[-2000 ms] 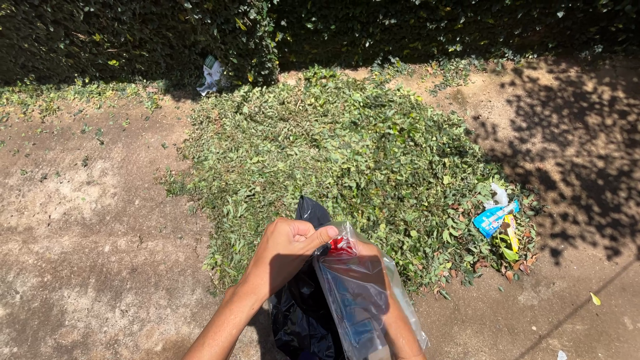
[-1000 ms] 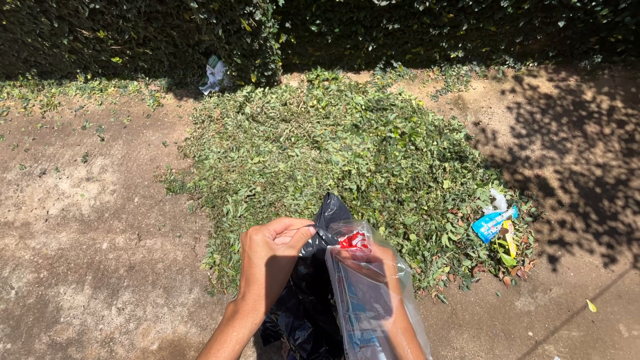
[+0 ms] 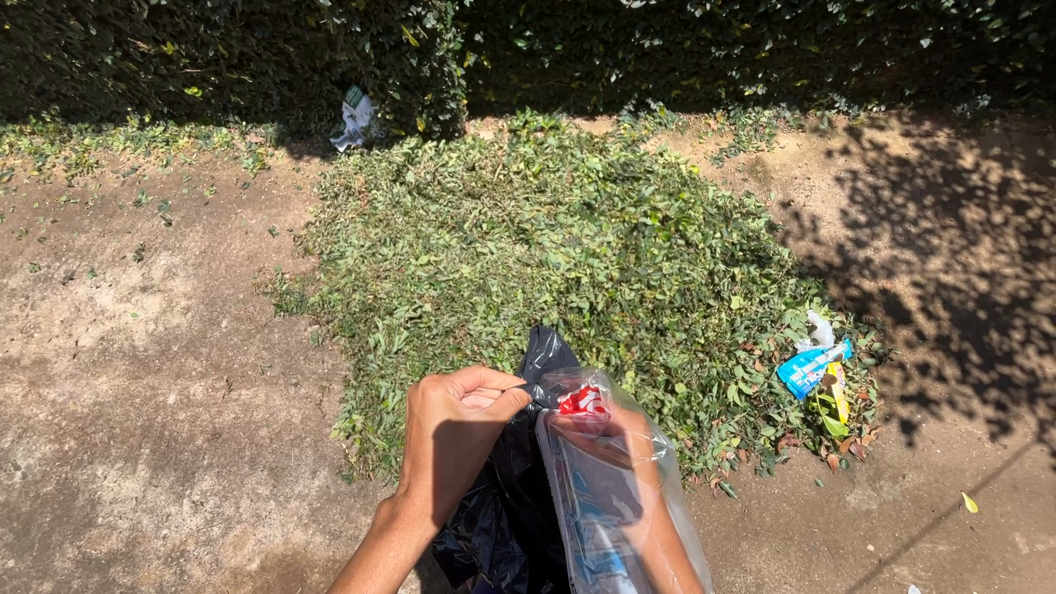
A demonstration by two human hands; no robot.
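My left hand (image 3: 458, 421) pinches the gathered top of a black plastic bag (image 3: 516, 495) between thumb and fingers. Behind a clear plastic bag (image 3: 660, 495) shows my right hand (image 3: 615, 425), closed near the black bag's edge. A crumpled red-and-white wrapper (image 3: 584, 402) lies at the right fingers, seen through the clear plastic. Bluish, flat contents show lower in the clear bag, against the black one. Both bags hang low in the view, over the near edge of a pile of cut leaves (image 3: 536, 247). The right fingertips are partly hidden.
On the pile's right edge lie a blue wrapper (image 3: 813, 367), a yellow wrapper (image 3: 839, 394) and a white scrap (image 3: 822, 330). A crumpled white-and-green packet (image 3: 355, 120) lies by the hedge (image 3: 206, 58). Bare ground (image 3: 148, 371) surrounds the pile.
Both hands have stayed close together at the bags. Two seconds ago my left fingers met the right hand beside the red wrapper; now they pinch the black plastic a little to its left.
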